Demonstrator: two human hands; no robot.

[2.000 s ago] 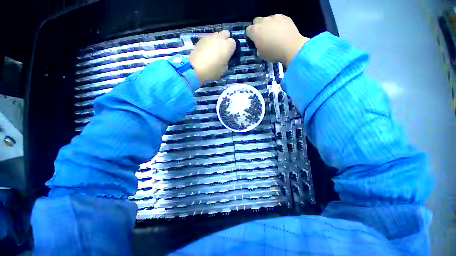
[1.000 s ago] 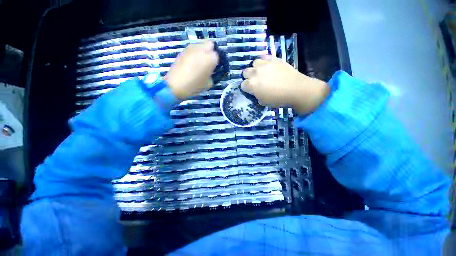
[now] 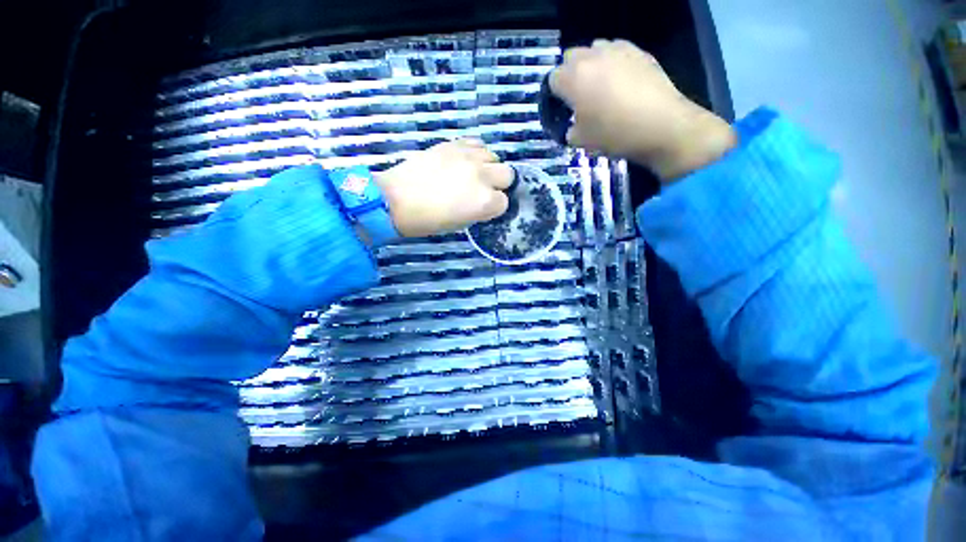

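Long rows of silver strips fill most of the black tray. A round white-rimmed dish rests on the rows and holds tiny dark specks. My left hand is at the dish's upper left, with its dark-covered fingertips over the dish; whether it pinches a small part cannot be told. My right hand is above and right of the dish, near the rows' upper right corner. Its fingers are curled, with black at the fingertips; whether it holds anything cannot be told.
The black tray's raised rim surrounds the rows. Upright strip columns stand at the right side. A blue strap with a small disc is on my left wrist. Grey floor shows at the right, and a white object at the far left.
My left hand has moved down and right to the dish. My right hand first came down to the dish, then moved back up and right, away from it.
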